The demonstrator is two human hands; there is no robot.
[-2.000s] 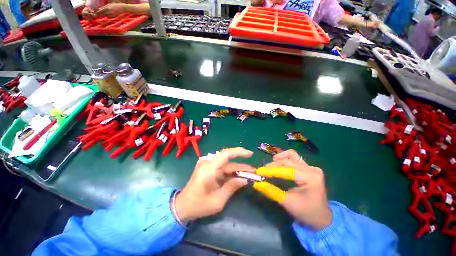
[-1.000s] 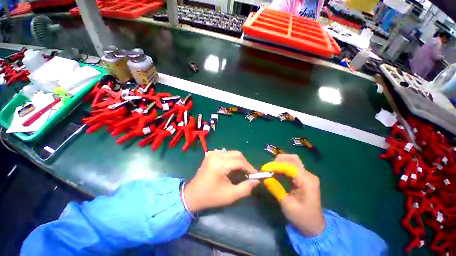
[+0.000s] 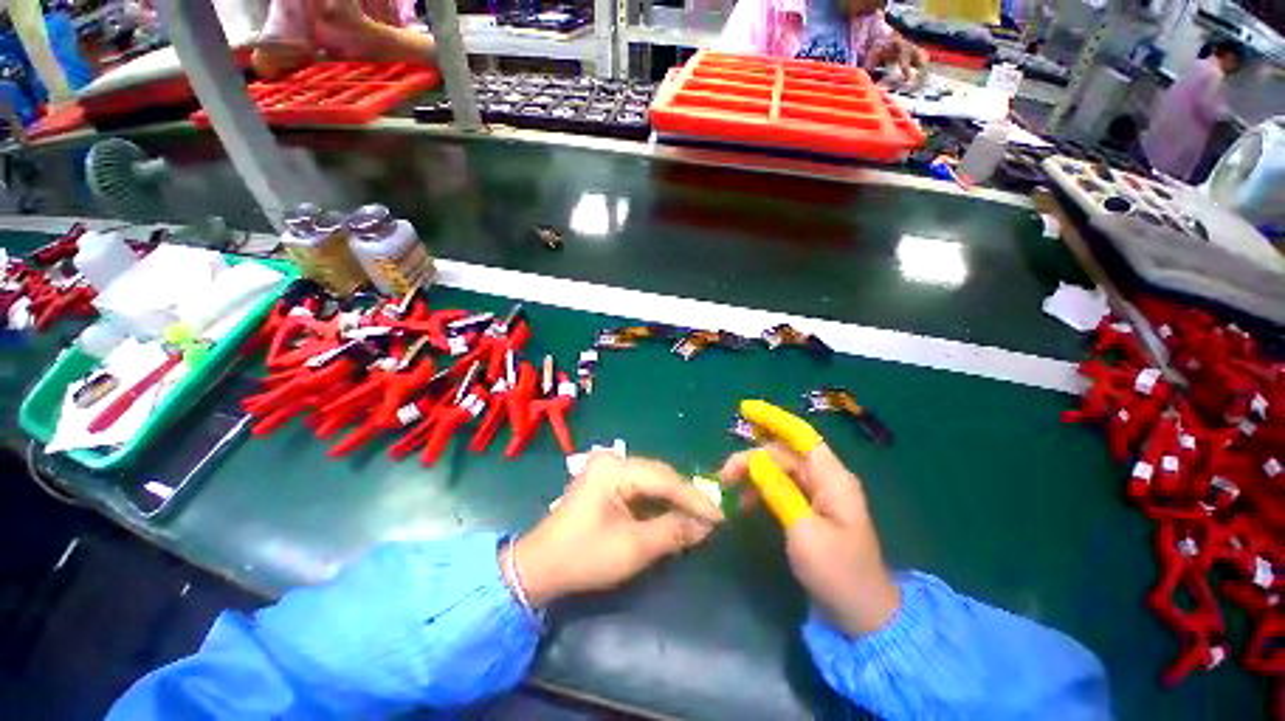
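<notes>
My left hand [image 3: 606, 528] is over the bench front and pinches a small white piece [image 3: 708, 490] between thumb and finger. My right hand [image 3: 824, 528], with yellow finger cots on two fingers, is just right of the piece. Its cot-covered fingers are apart, and another fingertip is close to the piece; contact is unclear. Several black and gold-brown modules [image 3: 698, 342] lie near the white line. One module [image 3: 846, 410] lies beyond my right hand, and another is partly hidden by its fingers. A white wipe [image 3: 598, 456] lies behind my left hand.
Red spring clamps [image 3: 409, 380] are heaped left, with a second pile [image 3: 1198, 479] at the right edge. A green tray [image 3: 134, 448] with wipes and two bottles [image 3: 388, 251] stand left. Red divided trays [image 3: 782, 106] and people are across the bench.
My right hand's yellow-covered fingers have moved off the piece and opened. My left hand still pinches a small piece, now turned and showing a squarer white face. The camera view has shifted slightly.
</notes>
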